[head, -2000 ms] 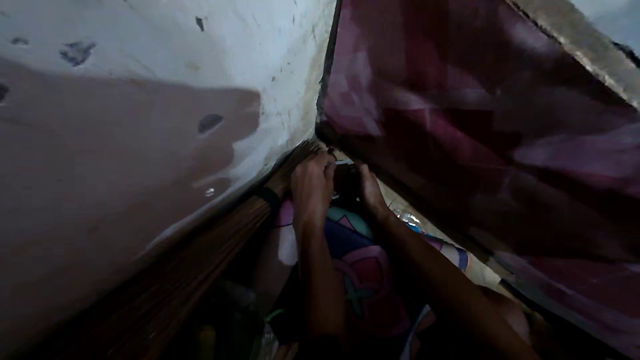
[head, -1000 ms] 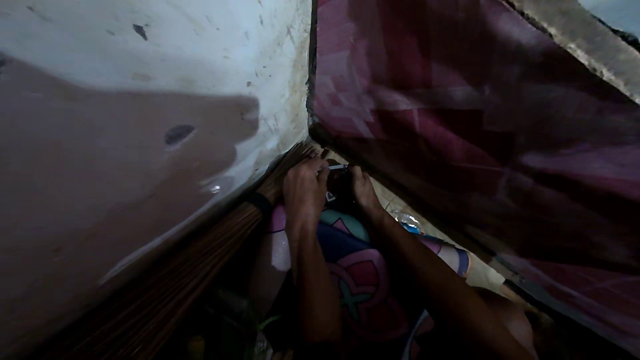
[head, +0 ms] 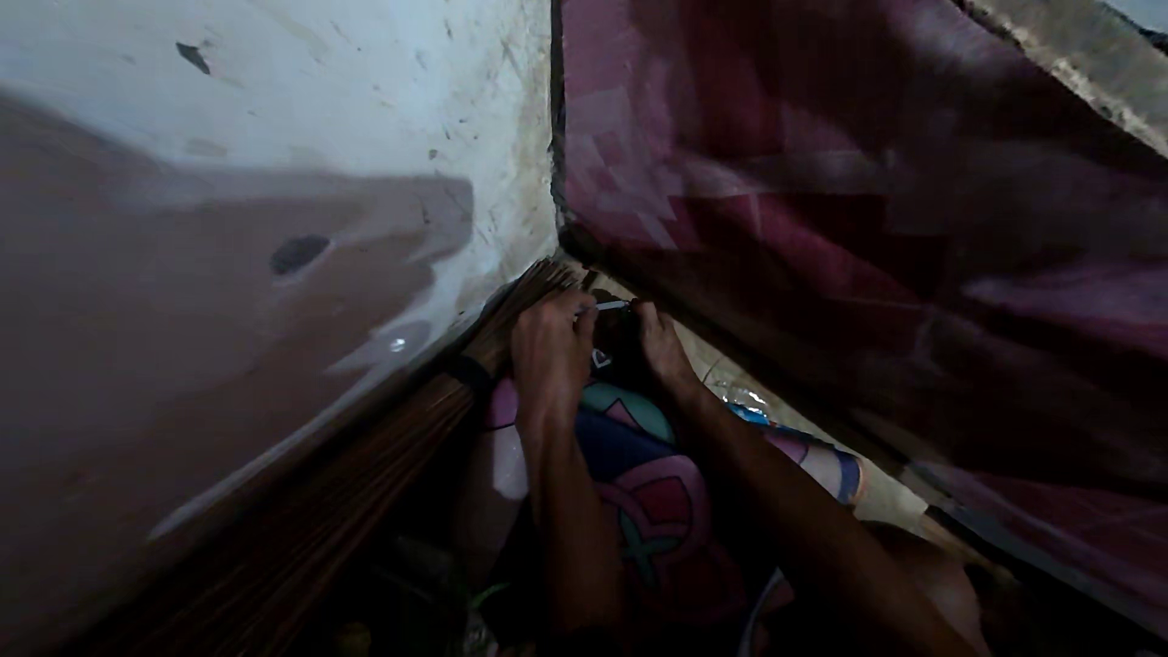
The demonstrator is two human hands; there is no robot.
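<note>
My left hand is closed around one end of a thin whitish stick-like piece, near the wall corner. At its other end, the fingertips of my right hand pinch or touch it; the dim light leaves the exact grip unclear. Between and below the hands is a dark item with a small pale mark, its kind not plain. Colourful patterned cloth lies under my forearms. A bundle of thin brown sticks, like a stick broom, leans along the wall to the left of my left hand.
A stained white wall rises at left, with shadow on it. A dark red and pink panel or sheet stands at right and meets the wall in a corner. Shiny plastic lies on the pale floor right of my right forearm.
The whitish piece between my hands shows more plainly than two seconds ago. The view has shifted slightly.
</note>
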